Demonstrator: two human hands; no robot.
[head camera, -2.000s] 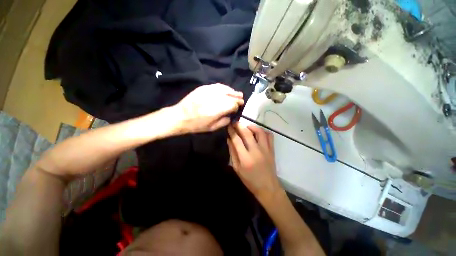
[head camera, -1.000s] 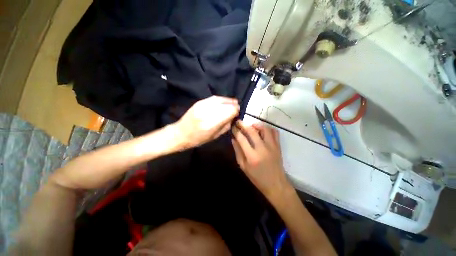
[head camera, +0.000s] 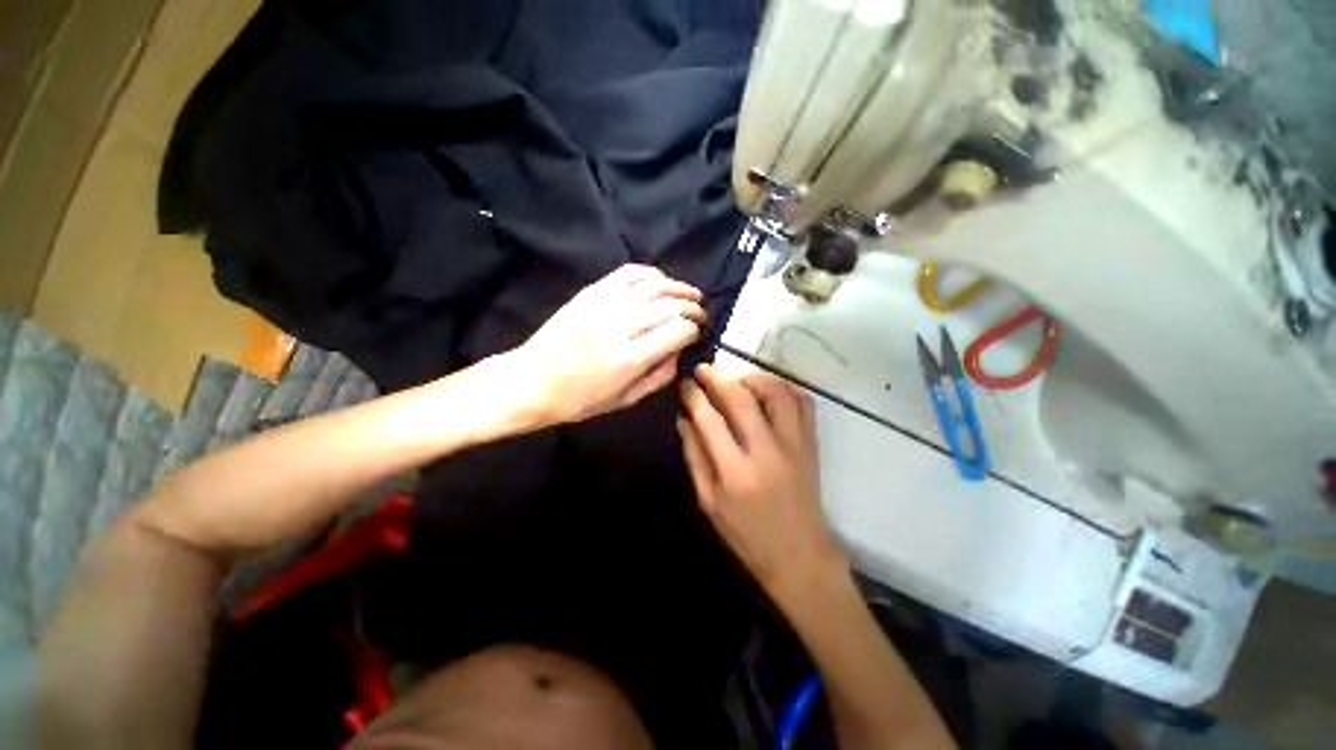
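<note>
The dark navy garment piece (head camera: 425, 161) lies in folds left of the needle and hangs down over the lap. Its edge runs under the presser foot (head camera: 765, 235) of the white sewing machine (head camera: 1011, 191). My left hand (head camera: 615, 344) lies on the cloth with its fingertips pinching the edge just below the foot. My right hand (head camera: 755, 454) is just below it, thumb and fingers closed on the same edge at the table's corner. The pinched cloth is mostly hidden by the fingers. A small white spot shows on the cloth.
Blue-handled thread snips (head camera: 955, 410) lie on the white table (head camera: 908, 506). Scissors with a red loop (head camera: 1014, 349) and a yellow loop lie behind them. A loose thread curls near the table slot. Brown cardboard (head camera: 110, 257) and grey quilted material (head camera: 66, 454) are at the left.
The camera view has shifted slightly. Both hands remain at the cloth edge below the foot, my left hand's fingers a little lower along it. The folds left of the needle have changed shape.
</note>
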